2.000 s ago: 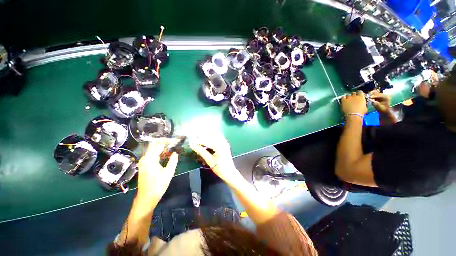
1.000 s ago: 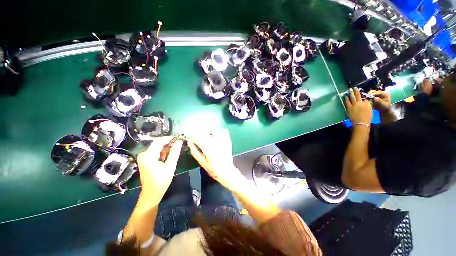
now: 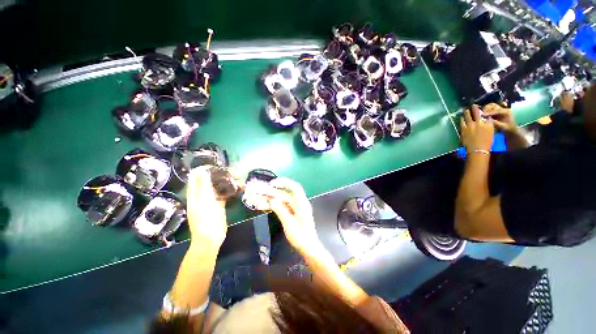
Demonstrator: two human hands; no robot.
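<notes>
My left hand (image 3: 206, 205) holds a dark coppery part (image 3: 224, 182) at its fingertips, near the bench's front edge. My right hand (image 3: 291, 207) grips a round black-rimmed unit with a silver-white centre (image 3: 257, 190), just right of the dark part. The held things are apart by a small gap. Fingers and glare hide some detail. Several round black units with pale centres, such as one pale-centred unit (image 3: 157, 216), lie left of my left hand. A larger cluster of round units (image 3: 347, 99) lies beyond my right hand.
The green bench (image 3: 52, 254) has a pale metal rail (image 3: 274, 51) along its far side. A neighbouring person in black (image 3: 523, 189) works at right beside a black box-shaped fixture (image 3: 468, 72). A round metal stool (image 3: 358, 225) and a black perforated crate (image 3: 483, 297) are on the floor.
My hands have moved apart. A round unit now shows at my right fingertips, and the dark part in my left hand is more exposed. The neighbour's hands have shifted slightly.
</notes>
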